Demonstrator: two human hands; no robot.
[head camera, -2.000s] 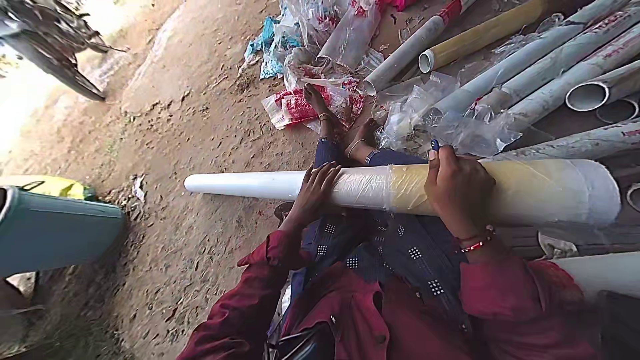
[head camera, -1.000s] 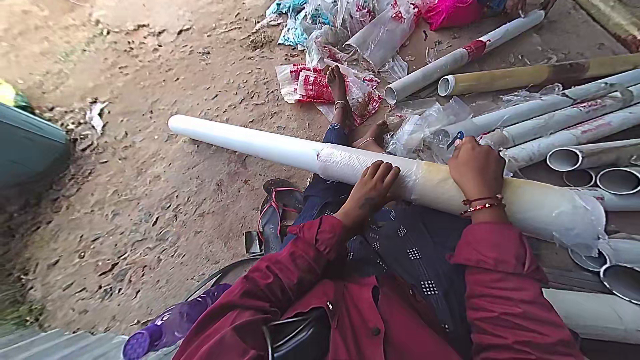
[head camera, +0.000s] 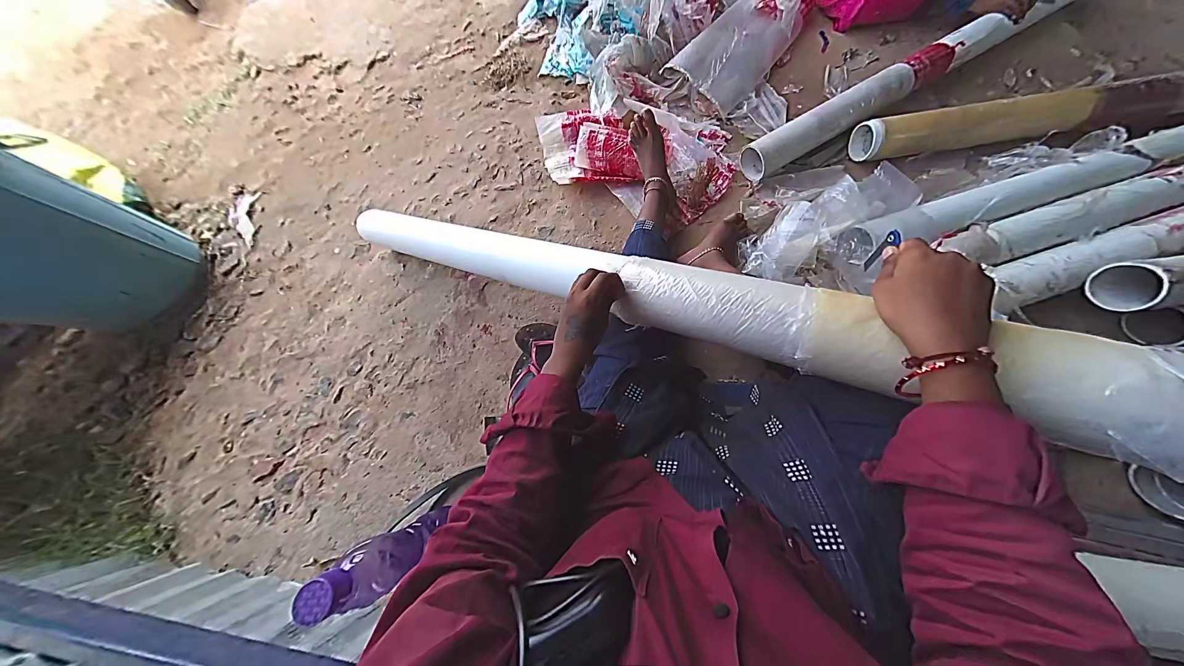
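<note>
A long white pipe or roll (head camera: 481, 254) lies across my lap, slanting from the upper left down to the right. Clear plastic film (head camera: 712, 301) covers its middle, and the part to the right of that is yellowish. My left hand (head camera: 592, 301) rests on the pipe's near side at the left edge of the film, fingers curled over it. My right hand (head camera: 934, 296) is closed above the yellowish part, with a small blue-handled blade or cutter (head camera: 888, 245) sticking out between thumb and fingers. The pipe's right end runs out of view.
Several pipes (head camera: 980, 125) lie on the ground at the right, among crumpled clear plastic (head camera: 823, 217). Red and white plastic sheets (head camera: 601, 148) lie beyond my feet. A blue-grey bin (head camera: 92, 245) stands at the left, and a purple bottle (head camera: 370, 573) lies at lower left.
Two seconds ago the pipe lay nearly level; its right end now sits lower in view. My left hand has moved to the film's left edge. The view has shifted.
</note>
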